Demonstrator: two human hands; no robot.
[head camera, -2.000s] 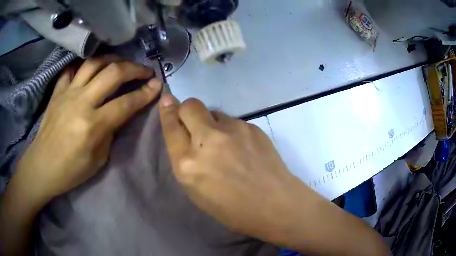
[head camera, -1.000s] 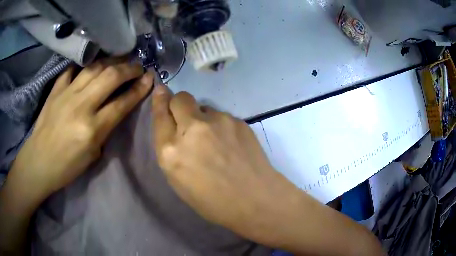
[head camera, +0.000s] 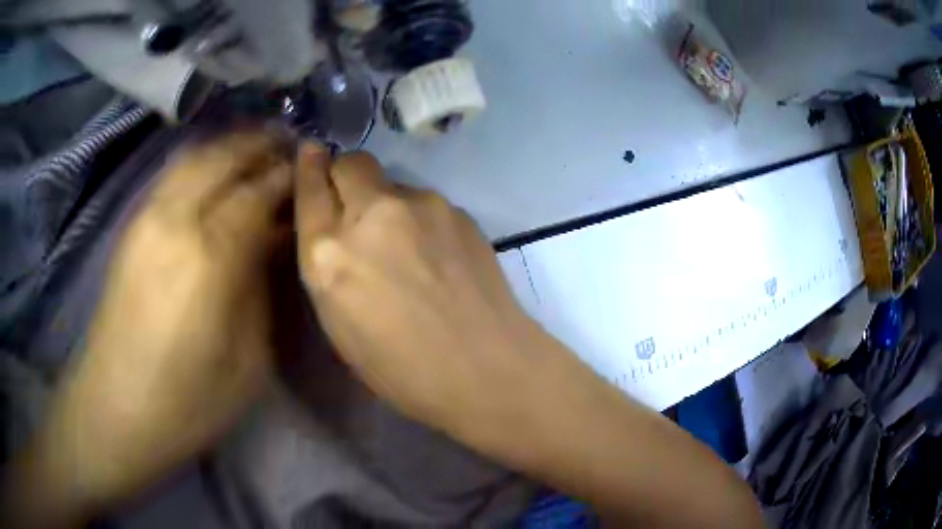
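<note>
A grey-taupe garment piece (head camera: 341, 455) lies limp under and between both hands. My right hand (head camera: 387, 269) is bare, with thumb and index finger pinching the cloth edge close to the presser foot. My left hand (head camera: 186, 279) is blurred, its fingers bent over the cloth just left of the right fingertips; its exact hold is hard to tell. The round metal needle plate (head camera: 349, 109) shows partly beyond the fingertips. The presser foot area is blurred and mostly hidden.
The sewing machine head (head camera: 248, 41) hangs upper left. A white ribbed wheel (head camera: 439, 95) sits right of the needle. A printed packet (head camera: 711, 70) lies on the machine bed. A white ruler-marked table edge (head camera: 682, 279), a yellow tray (head camera: 868, 222) and grey cloth (head camera: 816, 444) are at right.
The left hand has moved and is blurred, its fingers drawn in near the right fingertips. The right hand has shifted slightly up and left. The cloth lies more bunched, with darker folds between the hands.
</note>
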